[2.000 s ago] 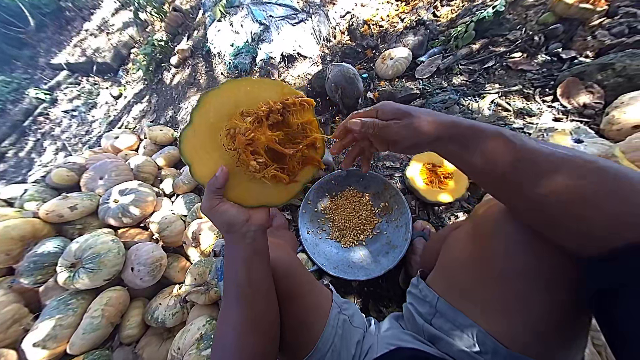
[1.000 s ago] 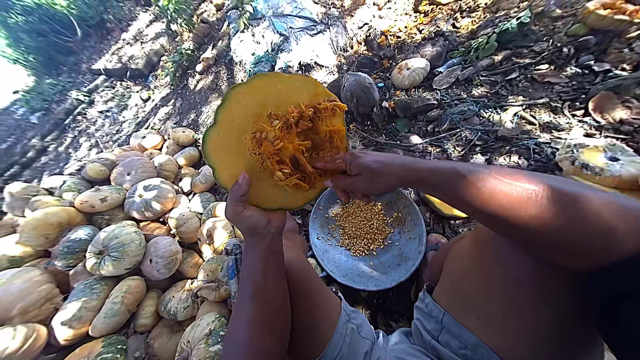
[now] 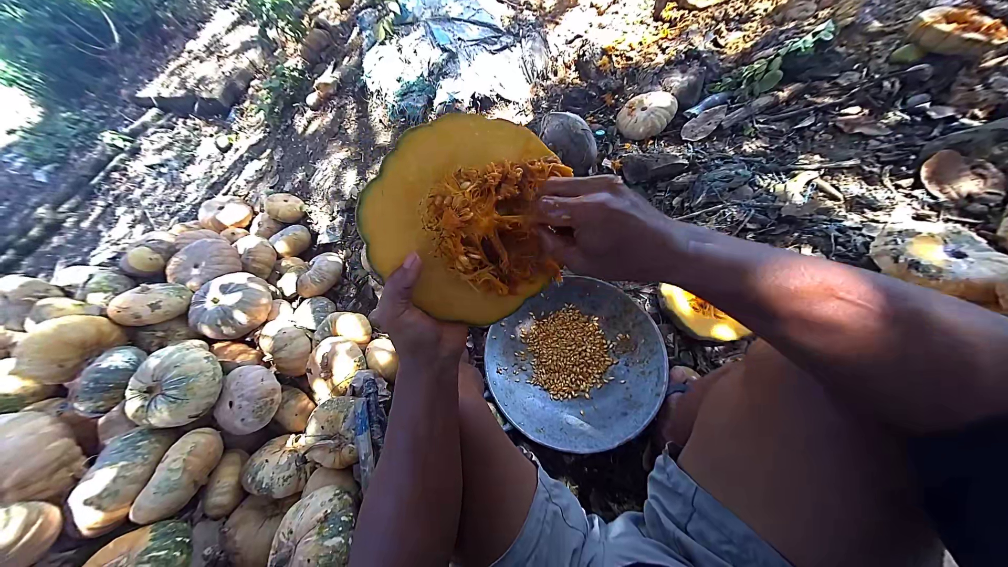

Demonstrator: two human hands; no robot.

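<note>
A large halved pumpkin [image 3: 402,213], cut face toward me, rests in my left hand [image 3: 419,315], whose thumb presses on the lower rim. My right hand [image 3: 602,224] is at the right side of its hollow, the fingers closed on stringy orange pulp [image 3: 492,220] with seeds in it; strands stretch toward the fingertips. Below, between my legs, a round grey metal basin [image 3: 579,433] holds a heap of pale pumpkin seeds [image 3: 568,350]. Another cut pumpkin piece [image 3: 701,315] lies right of the basin, partly hidden by my right forearm.
Many whole pumpkins [image 3: 173,383] are piled at the left. A small pale pumpkin [image 3: 647,115] and a dark rounded object [image 3: 568,142] lie beyond the held half. Another opened pumpkin [image 3: 957,30] is at the upper right. Dry leaves and sticks cover the ground at right.
My right hand was apart from the pumpkin two seconds ago, then reached into its hollow; it now grips pulp at the hollow's right side. The left hand keeps its hold.
</note>
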